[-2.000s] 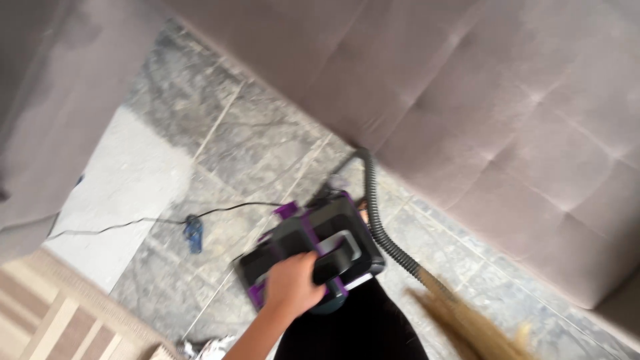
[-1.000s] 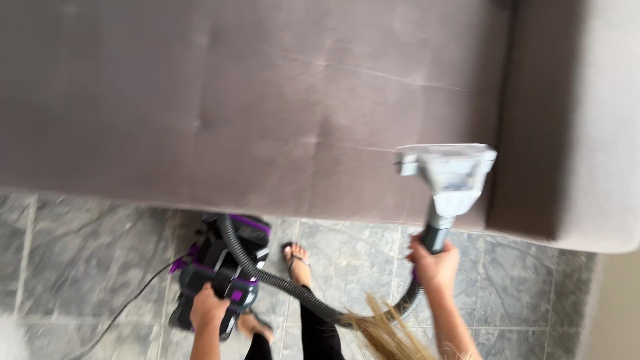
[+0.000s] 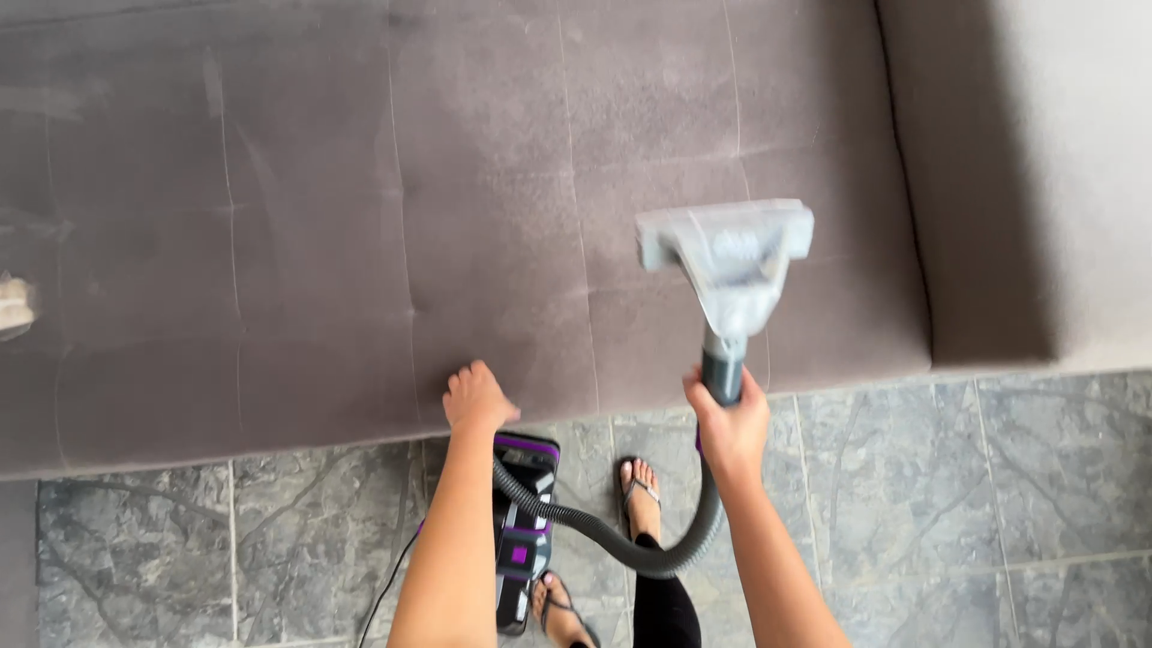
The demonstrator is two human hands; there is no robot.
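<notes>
My right hand (image 3: 733, 427) grips the dark handle of an upholstery cleaner's hose tool. Its wide clear plastic nozzle (image 3: 733, 256) is over the seat of a taupe tufted sofa (image 3: 486, 225); whether it touches the fabric cannot be told. From the handle a grey corrugated hose (image 3: 661, 560) loops down and left to a black and purple portable cleaner (image 3: 520, 540) on the floor. My left hand (image 3: 477, 396) is empty, fingers apart and slightly bent, at the front edge of the seat. My left forearm hides part of the cleaner.
A sofa armrest (image 3: 1075, 180) rises at the right. Grey stone-look tiles (image 3: 900, 504) cover the floor, where my sandalled feet (image 3: 641, 490) stand beside the cleaner. A black cord (image 3: 387, 585) runs from its left side. A blurred pale object (image 3: 13, 306) lies at the far left.
My left hand has let go of the cleaner and moved up to the seat's edge. One second ago my right hand was gripping the tool as it is now.
</notes>
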